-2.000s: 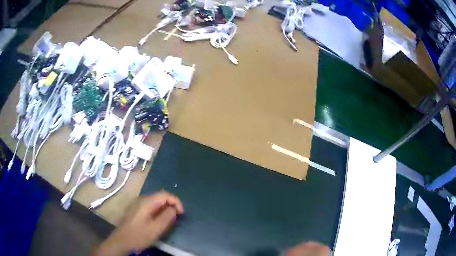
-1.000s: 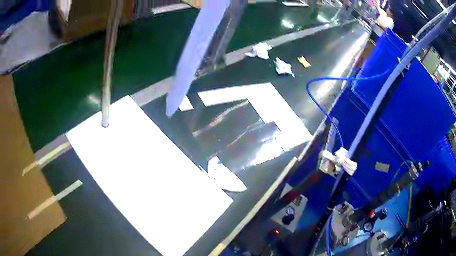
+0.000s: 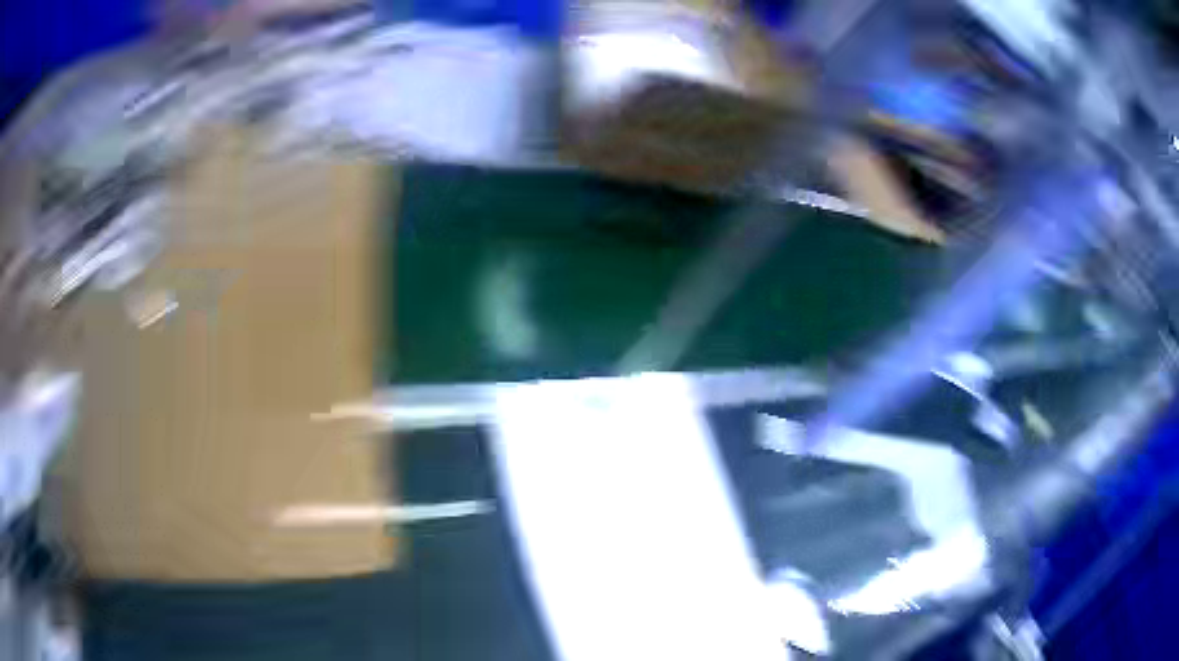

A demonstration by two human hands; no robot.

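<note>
The view is strongly blurred. A tan cardboard sheet [image 3: 246, 387] lies on the dark bench at the left, with pale tape strips [image 3: 339, 514] at its right edge. A long white sheet [image 3: 621, 517] lies on the bench at the lower middle. Blurred white units [image 3: 32, 439] show at the left edge, and a smeared cluster lies at the cardboard's upper left. Neither of my hands is in the picture.
A green conveyor [image 3: 569, 278] crosses behind the bench. A cardboard carton [image 3: 679, 123] stands beyond it. A bluish-white post [image 3: 970, 304] slants across the right. White strips [image 3: 950, 497] and a crumpled white wad [image 3: 799, 613] lie right of the white sheet.
The view has swung back left since one second ago, so the cardboard, conveyor and carton show more. Both hands, visible two seconds ago, are out of the picture now.
</note>
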